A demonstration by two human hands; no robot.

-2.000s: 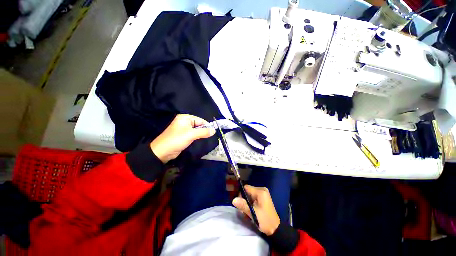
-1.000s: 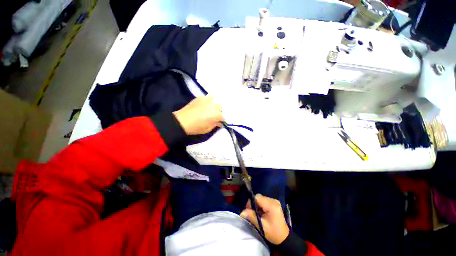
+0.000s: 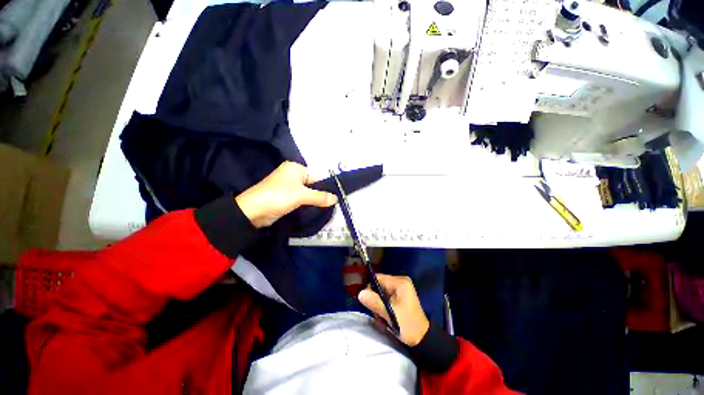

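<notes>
My left hand (image 3: 284, 194) pinches the edge of the navy-black garment piece (image 3: 224, 85), which is spread over the left of the white table and hangs over its front edge. A flat dark end of the cloth (image 3: 361, 179) sticks out to the right past my fingers. My right hand (image 3: 401, 308), over my lap, holds a long slim dark tool (image 3: 357, 239). Its far tip lies at the cloth just right of my left fingertips. A pale band (image 3: 261, 279) shows on the hanging cloth below my left sleeve.
The white sewing machine (image 3: 610, 100) stands at the upper right, with its needle area (image 3: 403, 108) behind my hands. Yellow-handled snips (image 3: 562, 208) lie at the right. Dark cut parts (image 3: 637, 187) lie beyond them, and more (image 3: 502, 139) under the arm. A red crate (image 3: 46, 279) is lower left.
My left hand has moved left and down and now holds a different, flat dark end. The tool's tip is back beside my left fingers. The strip with the pale band is off the tabletop.
</notes>
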